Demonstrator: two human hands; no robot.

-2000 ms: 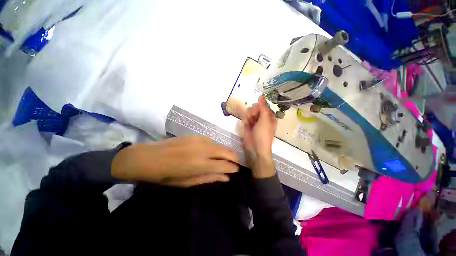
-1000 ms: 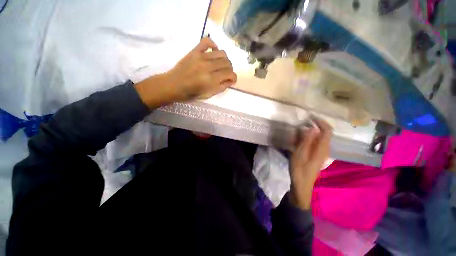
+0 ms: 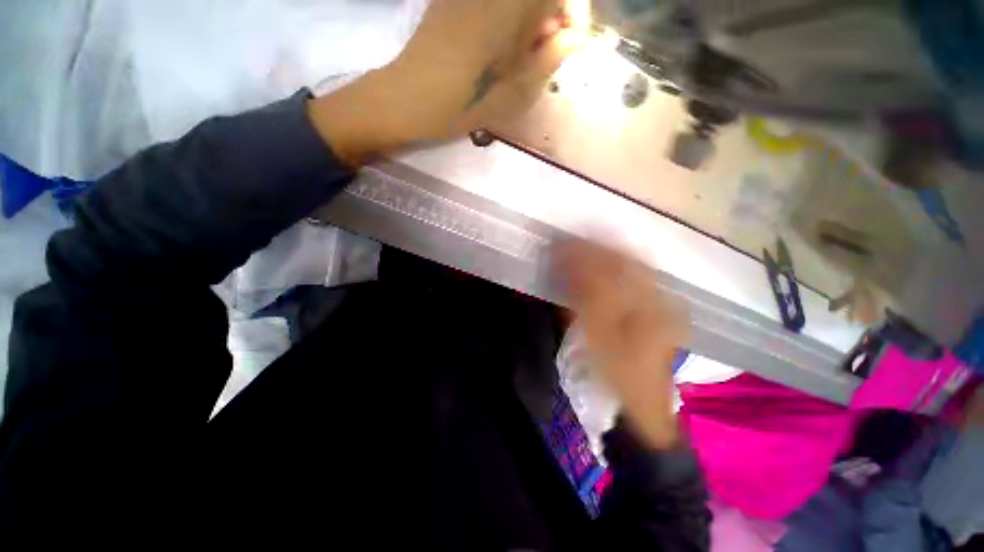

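Observation:
My left hand (image 3: 464,81) reaches over the left part of the machine bed, its fingertips at the bright lamp glare beside the needle area (image 3: 691,86); what the fingertips touch is washed out. My right hand (image 3: 620,307) is badly blurred over the grey ruler strip (image 3: 464,229) on the table's front edge; whether it holds anything cannot be seen. White fabric (image 3: 216,65) spreads at the left, partly under my left arm. The beige machine bed (image 3: 647,173) lies in front of me. Dark thread snips (image 3: 784,286) lie right of the bed's dark edge.
The blurred machine head fills the upper right. A yellow ring (image 3: 779,137) lies on the bed below it. Bright pink fabric (image 3: 766,437) hangs at lower right. A blue item (image 3: 27,185) shows at the left. White fabric and a blue perforated crate (image 3: 572,442) show below the table edge.
My left hand has moved from the bed's left edge up to the needle area. My right hand has moved left from the snips, which now lie uncovered. The view has shifted closer to the machine.

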